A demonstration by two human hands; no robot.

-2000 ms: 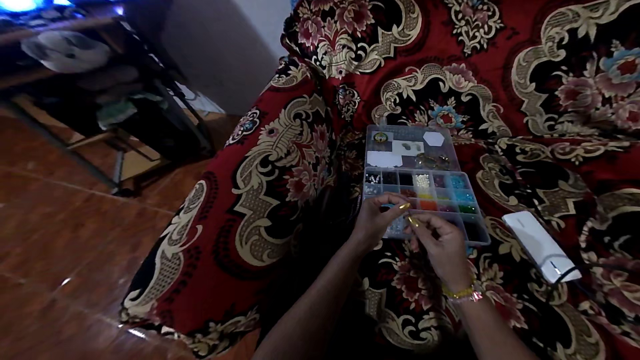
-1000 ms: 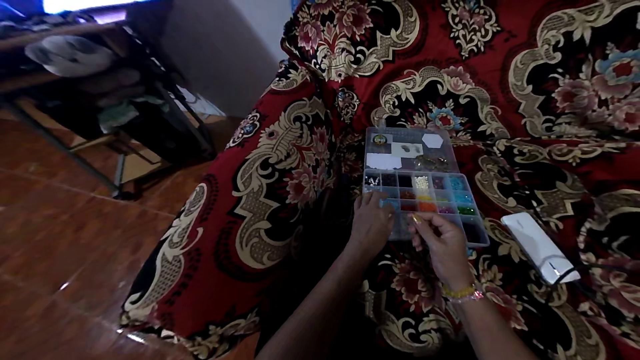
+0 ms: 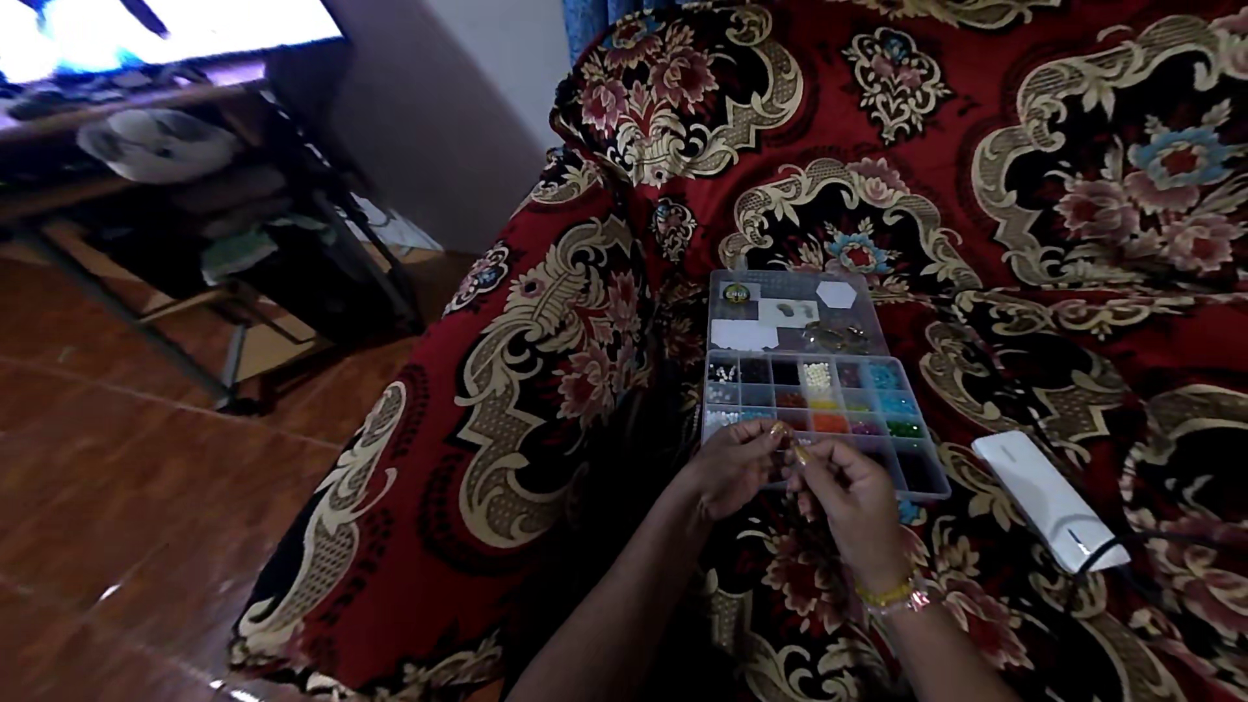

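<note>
A clear plastic bead organizer (image 3: 829,390) lies with its lid raised on the sofa cover, its compartments holding white, orange, green, blue and dark beads. Over its near edge, my left hand (image 3: 736,468) has thumb and fingertips pinched together. Close beside it on the right is my right hand (image 3: 846,483), thumb against curled fingers, with a beaded bracelet (image 3: 892,595) at the wrist. The fingertips of both hands nearly meet. Whatever is between them is too small to make out.
A white rectangular device (image 3: 1048,497) with a black cable lies right of the organizer. The red floral sofa cover (image 3: 546,390) spreads all around. At the upper left, a desk (image 3: 146,102) holds a lit screen (image 3: 166,34), above a tiled floor (image 3: 156,487).
My left hand was over the organizer's left compartments a second ago; it has come back to meet my right hand at the near edge.
</note>
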